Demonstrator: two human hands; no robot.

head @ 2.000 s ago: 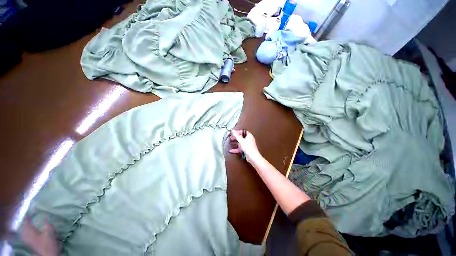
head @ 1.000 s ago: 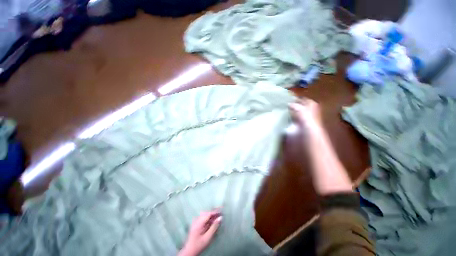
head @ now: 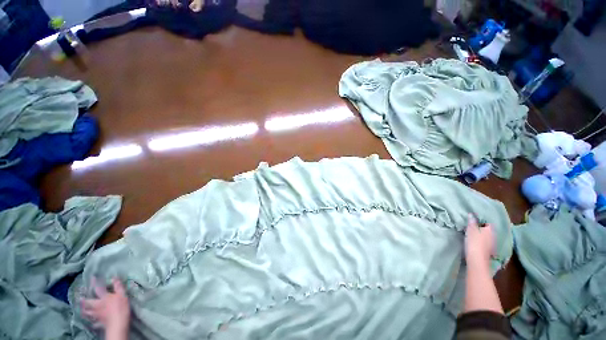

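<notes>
A sage-green dress skirt (head: 319,249) lies spread before me on the glossy brown table, its hem curving along the far side. Two puckered tier seams cross it. My left hand (head: 106,304) is at the skirt's left end, fingers spread on the cloth, slightly blurred. My right hand (head: 479,240) is on the skirt near its right end, fingers partly bent; whether it pinches the cloth or holds something small is hidden.
Green dress piles lie at far right (head: 458,113), right edge (head: 565,272) and left (head: 46,265). Blue cloth (head: 66,143) is at left. A small grey-blue cylinder (head: 477,173) and a white and light-blue bundle (head: 563,174) are at right. Black garments (head: 359,23) lie across the table, with a person's hand (head: 195,5).
The view has swung left. My left hand has moved to the skirt's left end and opened. My right hand has come off the skirt's far right corner onto its right part. The skirt lies wider.
</notes>
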